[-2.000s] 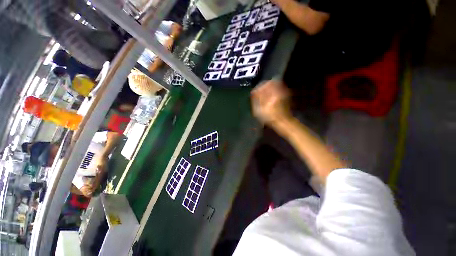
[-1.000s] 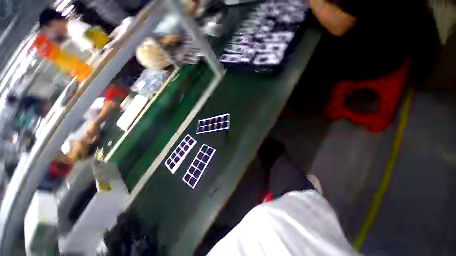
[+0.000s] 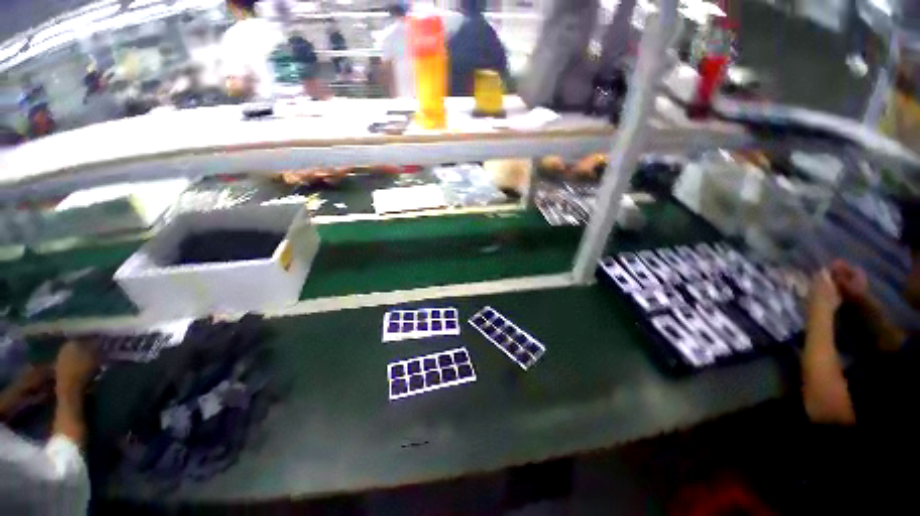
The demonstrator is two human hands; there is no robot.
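Neither of my hands is in view. A white sheet with black squares in two rows (image 3: 432, 373) lies on the dark green bench (image 3: 333, 433) in front of me. A similar sheet with a thicker white edge (image 3: 421, 324) lies behind it. A third sheet (image 3: 506, 337) lies slanted to the right. A small thin dark item (image 3: 415, 443) lies near the bench's front edge, too small to identify.
A heap of black plastic parts (image 3: 207, 403) lies left, below a white bin (image 3: 217, 287). A black tray of white-and-black parts (image 3: 696, 312) is right. People's hands and arms show at both sides. A pale post (image 3: 615, 166) rises behind the bench.
The view has turned from steeply tilted to nearly level and swung left. The bare forearm and white sleeve seen at lower right two seconds ago are out of view. The three sheets lie in the same arrangement.
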